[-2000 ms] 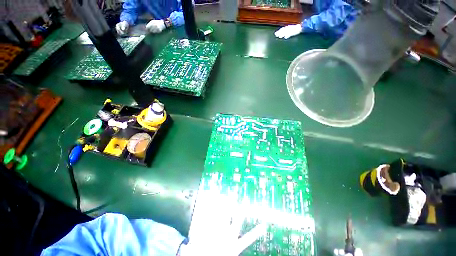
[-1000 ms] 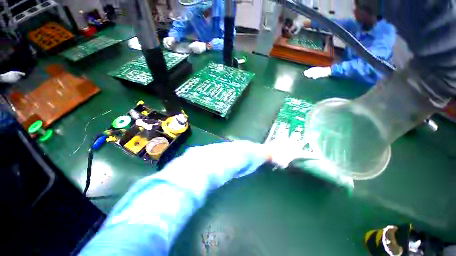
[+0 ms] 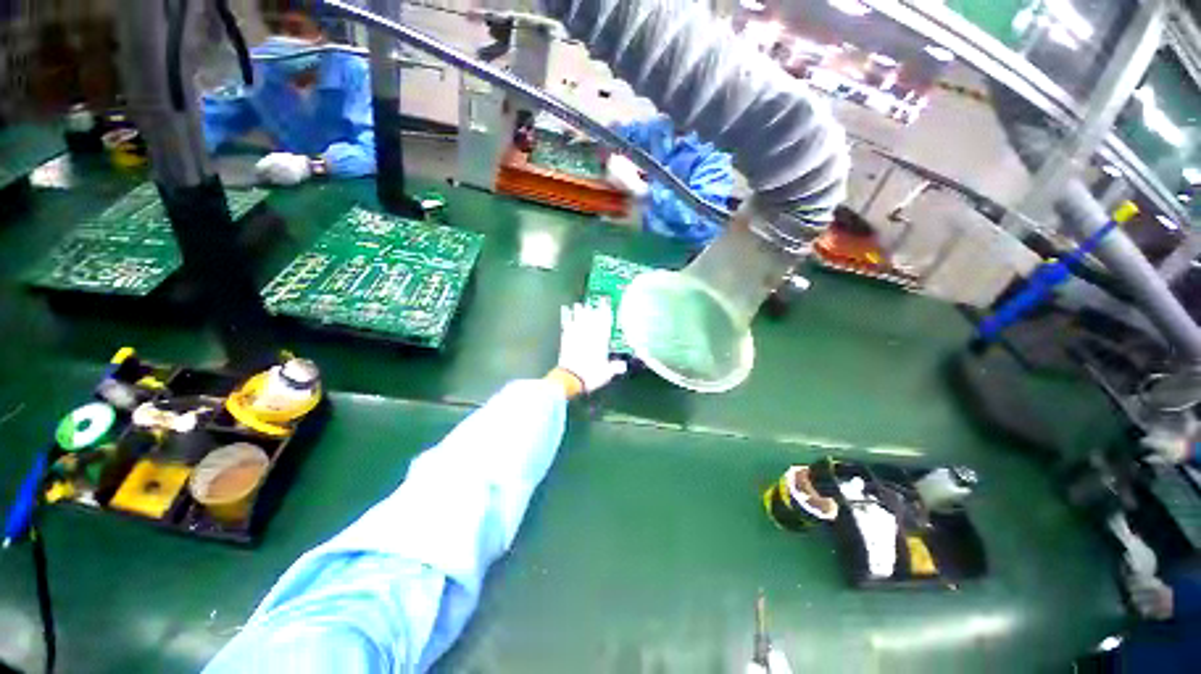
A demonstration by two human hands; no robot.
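Note:
My left hand (image 3: 587,349), in a white glove, reaches far forward to the near left edge of a green circuit board (image 3: 610,281). Its fingers lie at the board; whether they grip it is unclear. The clear fume hood (image 3: 688,332) hides much of this board. At the bottom edge, the thin metal shaft of a soldering iron (image 3: 761,622) points up. Only a white gloved bit of my right hand (image 3: 769,662) shows around its lower part; the rest is cut off.
A black compartment tray (image 3: 185,516) stands left, and a black box (image 3: 909,574) with a striped iron holder (image 3: 790,498) right. Two more boards (image 3: 375,277) (image 3: 132,237) lie behind at left. People in blue smocks (image 3: 303,105) (image 3: 678,178) are across the bench. A grey duct (image 3: 751,105) hangs above.
My left hand has pushed the board from near me to the far side, beside the hood. The view has turned right, bringing more of the right side into sight.

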